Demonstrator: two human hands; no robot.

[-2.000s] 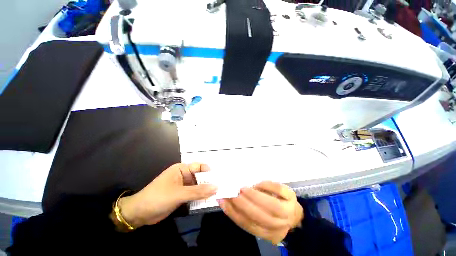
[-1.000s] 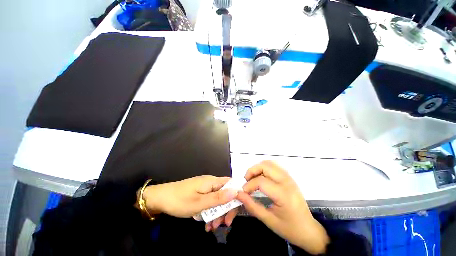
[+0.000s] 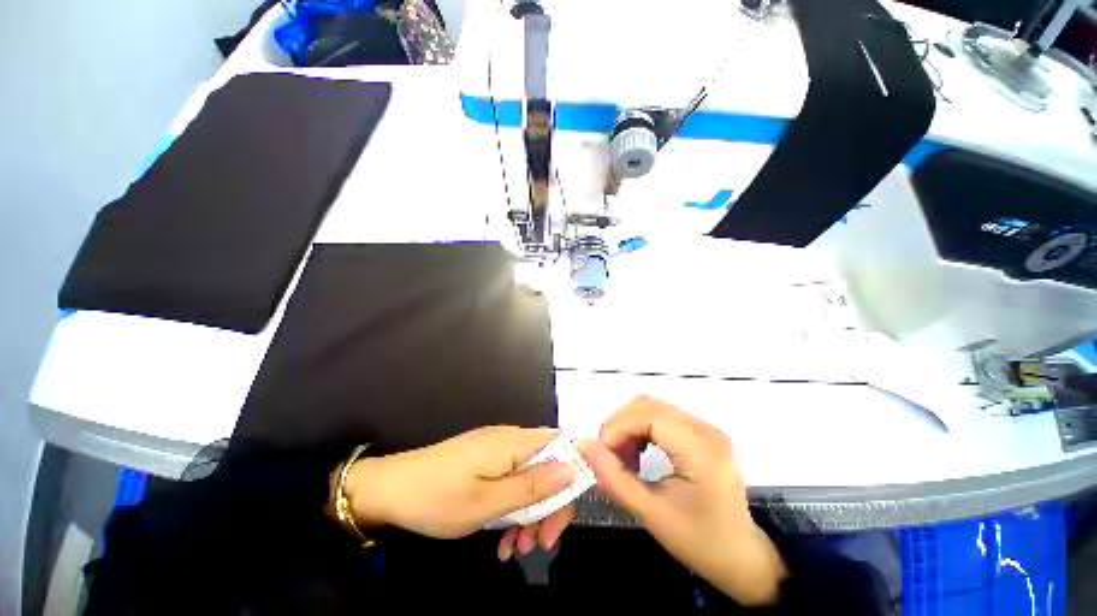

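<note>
A small white care label [image 3: 556, 479] is pinched between both hands at the table's front edge. It looks folded or bent. My left hand [image 3: 481, 484] holds it from the left, thumb on top. My right hand [image 3: 674, 475] pinches its right end with thumb and forefinger. A dark garment panel [image 3: 403, 343] lies flat on the machine bed left of the hands, its upper right corner at the lit presser foot [image 3: 538, 250]. Its lower edge is hidden by my left hand and sleeve.
A dark panel pile [image 3: 229, 199] lies at the left of the table. The sewing machine head [image 3: 746, 90] stands behind, a black fabric strip [image 3: 830, 132] over its arm. Small metal parts [image 3: 1023, 383] are at the right end. A blue crate [image 3: 980, 566] is below right.
The view has swung left since the first frame. The hands have stayed together near the table edge. The label's printed part, visible one second ago, is now turned or folded out of sight.
</note>
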